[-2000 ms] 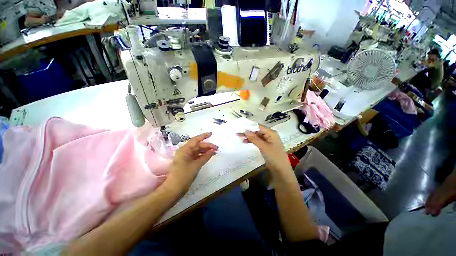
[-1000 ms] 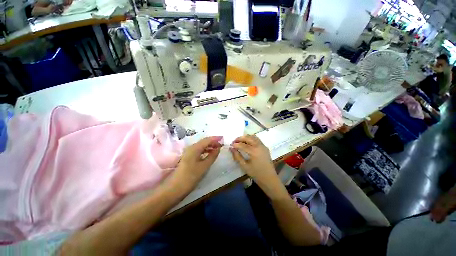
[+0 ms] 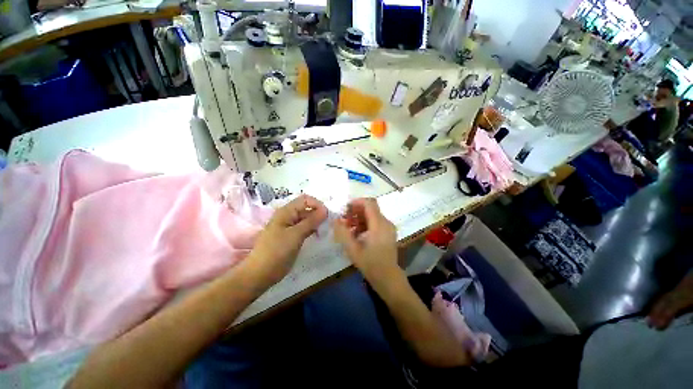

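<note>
A small whitish piece (image 3: 331,207) shows between my two hands above the white table, washed out against it. My left hand (image 3: 292,232) pinches its left side at the fingertips. My right hand (image 3: 365,233) has its fingers curled at the piece's right side. The pale-pink garment (image 3: 129,243) lies in a heap left of the needle area, with a long raised seam. The presser foot (image 3: 262,191) is beside the garment's edge, left of my hands. The piece's outline is too blurred to tell.
Blue-handled snips (image 3: 358,176) and grey tweezers (image 3: 378,172) lie on the sewing machine (image 3: 365,91) bed. Black scissors (image 3: 467,176) and a pink bundle (image 3: 488,161) are at the right end. A pale bin (image 3: 524,283) stands below right. A person's hand (image 3: 670,308) shows at the right edge.
The whitish piece, spread between my hands earlier, now looks smaller and bunched. My right hand has moved left and its fingers have curled. The blue-handled snips have come into fuller view.
</note>
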